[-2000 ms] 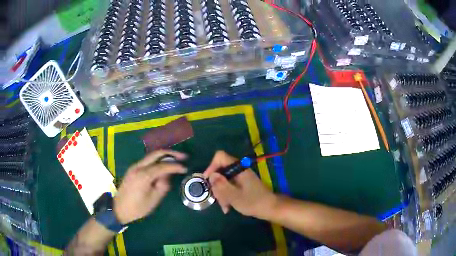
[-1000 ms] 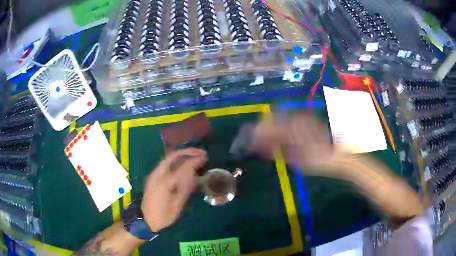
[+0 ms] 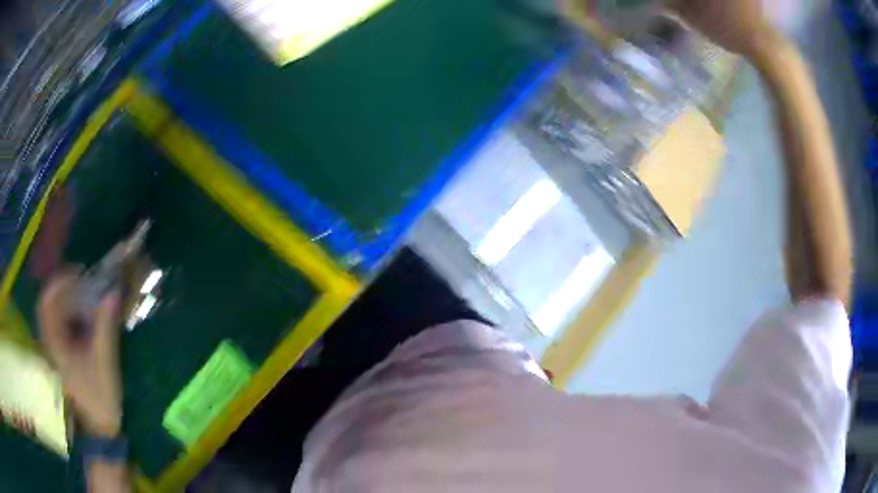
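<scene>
The view is blurred and tilted. My left hand (image 3: 82, 332), with a dark wristband, is at the far left over the green mat. It is beside the shiny metal fixture (image 3: 146, 295); whether its fingers hold a part is too blurred to tell. My right hand (image 3: 724, 17) is at the top right edge, partly cut off, with the arm stretched out beside the bench near clear plastic packaging. What it holds, if anything, cannot be made out. The dark red-brown pad (image 3: 50, 231) lies left of the fixture.
A light green label (image 3: 210, 393) lies near the yellow tape corner (image 3: 337, 286). A paper sheet (image 3: 303, 17) is at the top, another pale sheet (image 3: 31, 390) at the far left. Beyond the bench edge are a pale plastic-covered box (image 3: 525, 226) and cardboard (image 3: 682, 164).
The view has swung to the right and tilted. My right hand has moved from over the mat to the far right, off the bench. My left hand has stayed near the fixture.
</scene>
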